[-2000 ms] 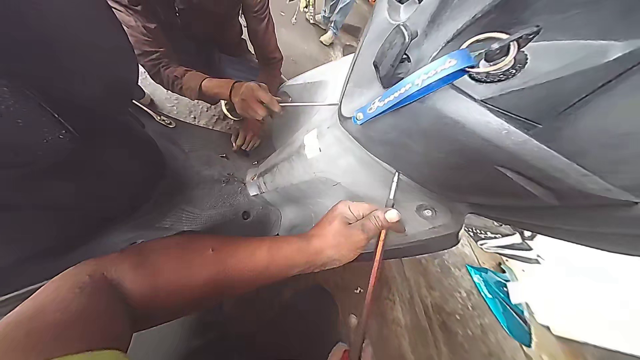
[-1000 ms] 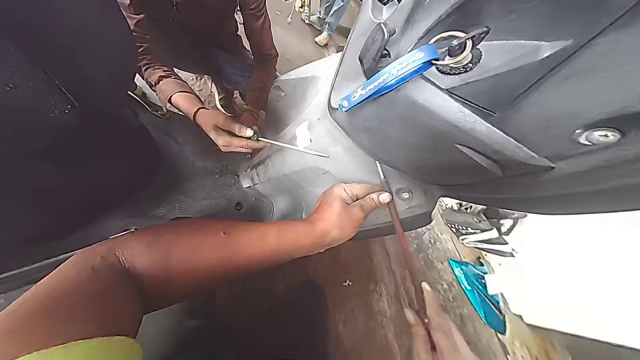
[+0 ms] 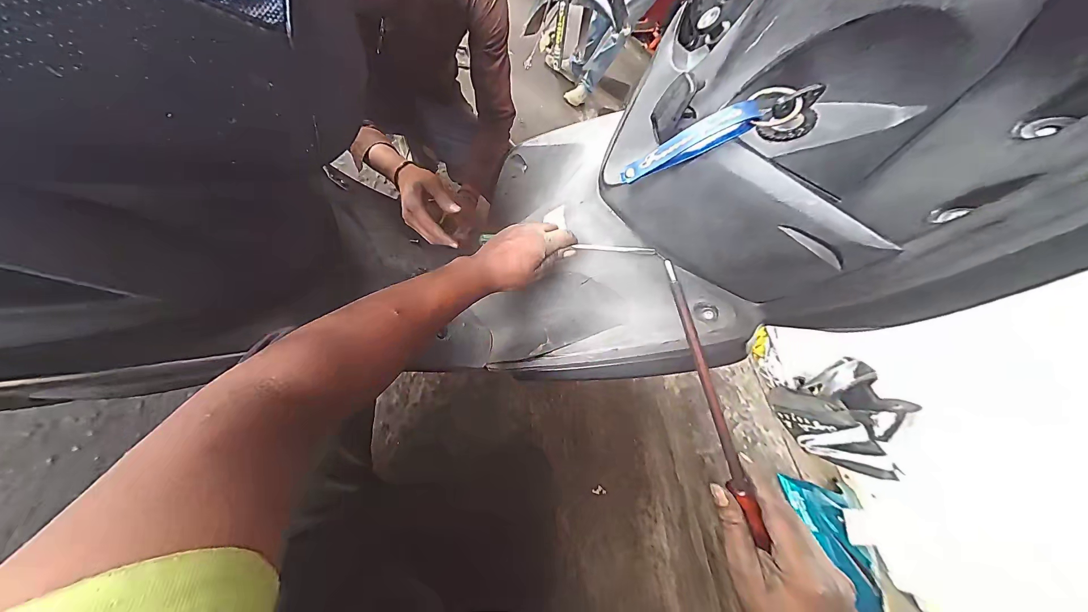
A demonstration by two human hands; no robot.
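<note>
My left hand (image 3: pixel 525 253) is closed on a thin metal screwdriver (image 3: pixel 616 248) over the scooter's grey floorboard (image 3: pixel 578 297); part of a green handle shows behind the hand. The screwdriver's tip reaches the lower edge of the scooter's inner leg shield panel (image 3: pixel 731 221). At the lower right, my right hand (image 3: pixel 778 552) holds a long screwdriver (image 3: pixel 705 382) by its red handle. Its tip is at the same panel edge, close to the first tip. A co-worker's hand (image 3: pixel 427 204), fingers spread, is just left of my left hand.
A key ring (image 3: pixel 778 115) with a blue strap (image 3: pixel 693 143) hangs at the ignition. The dark seat-side bodywork (image 3: pixel 170 195) fills the left. A wooden surface (image 3: pixel 612 476) lies below the floorboard. Black parts (image 3: pixel 841 416) and a teal piece (image 3: pixel 829 527) lie at right. Another person's leg (image 3: pixel 595 55) is behind.
My left hand has left the red-handled screwdriver's shaft and moved up and left to the thin screwdriver, which the co-worker held before. The co-worker's hand is now open beside it.
</note>
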